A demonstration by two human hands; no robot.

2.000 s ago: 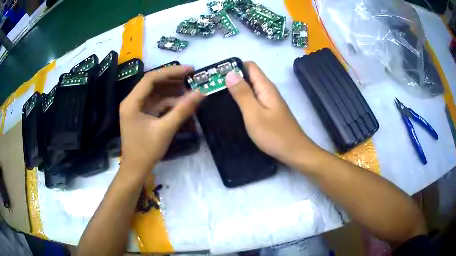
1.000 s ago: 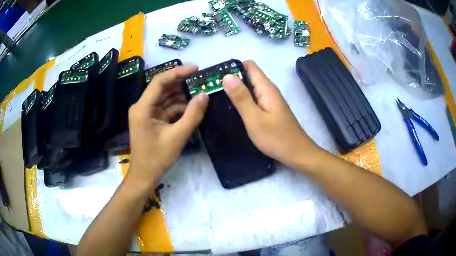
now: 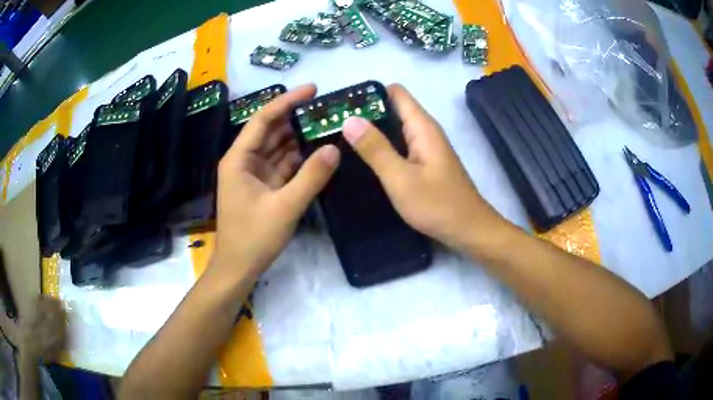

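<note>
A black phone-shaped housing shell (image 3: 371, 211) lies tilted in front of me, its open side up. A green circuit board (image 3: 332, 117) sits across its far short end. My left hand (image 3: 270, 172) holds the shell's upper left side, thumb on the shell just below the board. My right hand (image 3: 414, 164) grips the upper right side, thumb on the board's lower edge. Both hands are bare. The fingers behind the shell are hidden.
Fitted housings (image 3: 117, 168) overlap at left. Loose boards (image 3: 406, 23) lie at the far side. Ribbed black shells (image 3: 532, 148), a clear plastic bag (image 3: 602, 62) and blue-handled cutters (image 3: 653, 191) are at right. Black bits (image 3: 245, 311) lie on tape. Another person's blurred hand (image 3: 43, 328) shows at lower left.
My left hand has shifted right, its thumb moving from the board's left edge to just below the board. The board's component row looks darker. Another person's hand has appeared at lower left.
</note>
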